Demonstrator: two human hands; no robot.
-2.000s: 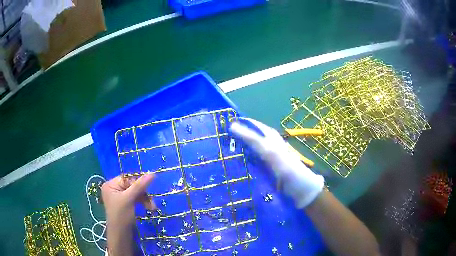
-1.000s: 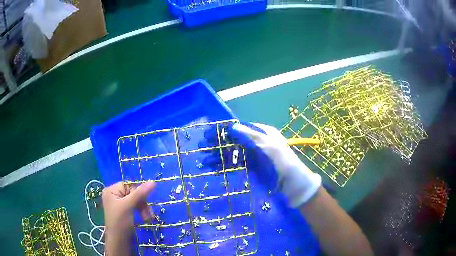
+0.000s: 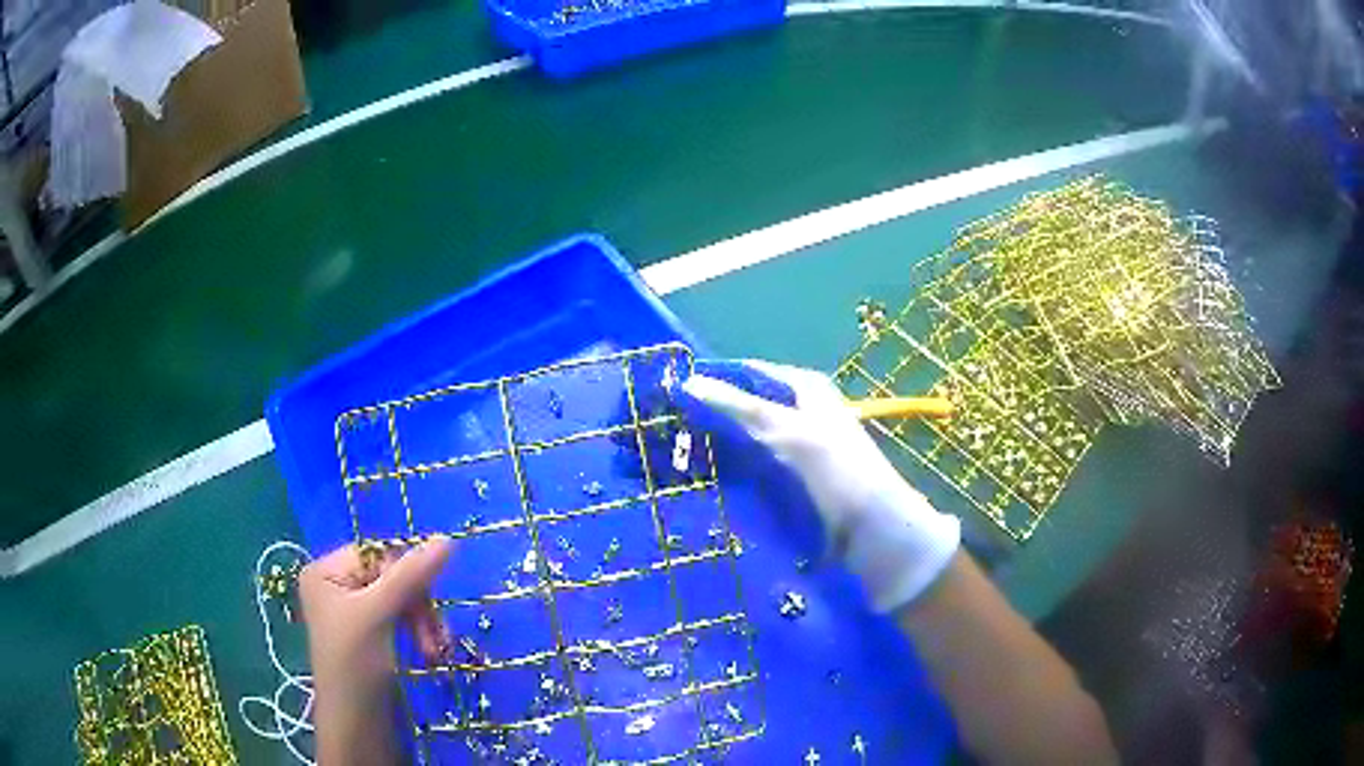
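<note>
A gold rectangular sprue frame [image 3: 513,442] is held tilted over the blue plastic bin [image 3: 598,277]. My bare left hand [image 3: 367,614] grips its left side bar between thumb and fingers. My right hand [image 3: 845,479], in a white glove with blue-coated fingers, is at the frame's upper right corner; its fingers are partly behind the bars and its thumb lies near the corner. Whether it grips the bar is hard to tell. Small plated parts [image 3: 793,603] lie loose in the bin, many seen through the frame. A few may still sit on its bars.
A heap of bare gold frames [image 3: 1122,299] lies right, beside a frame with parts [image 3: 1032,494] and an orange handle [image 3: 905,407]. Denser gold frames [image 3: 157,696] and a white cord [image 3: 272,644] lie left. Another blue bin [image 3: 643,42] and a cardboard box [image 3: 225,112] are farther back.
The frame and both hands have shifted only slightly. My right fingers showed spread behind the frame's upper right a second ago and now sit closer to the corner.
</note>
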